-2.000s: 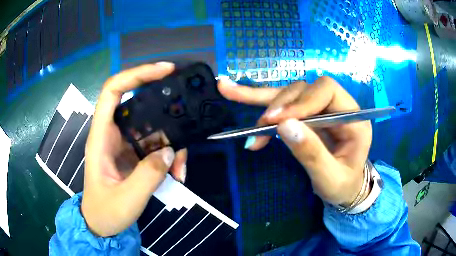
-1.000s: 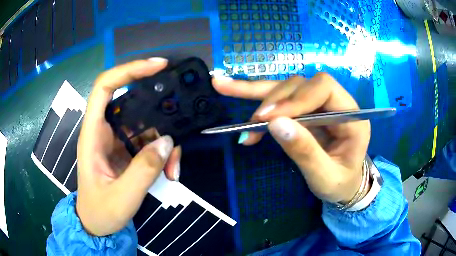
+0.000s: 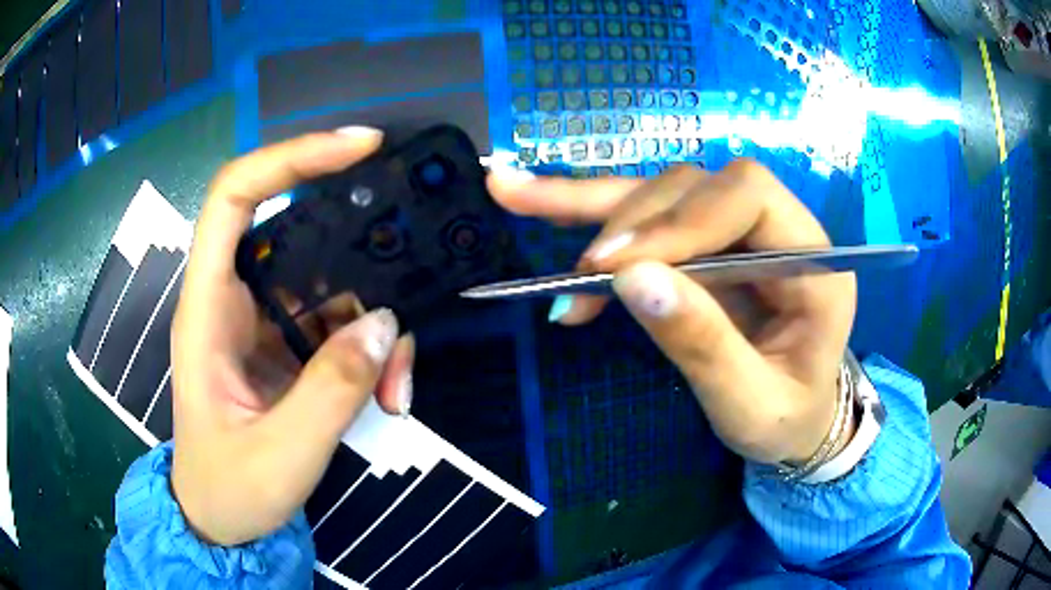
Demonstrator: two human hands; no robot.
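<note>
My left hand holds the black plastic housing by its left end, thumb below and fingers above. The housing is tilted, with several round openings toward its right and a rectangular cutout near my thumb. My right hand holds silver tweezers between thumb and fingers, with the tip pointing left beside the housing's lower right edge. My right index fingertip is at the housing's right edge. I cannot see any piece at the tweezer tip.
The ring gasket sheet lies behind the housing. A brighter emptied liner lies at its right, under strong glare. A dark rectangular sheet and black strips lie at upper left. A white-backed strip sheet lies partly under my left hand.
Both hands and the housing have shifted slightly left and up. The tweezer tip has also moved a little left and up, and the housing has turned slightly. Both grasps are the same.
</note>
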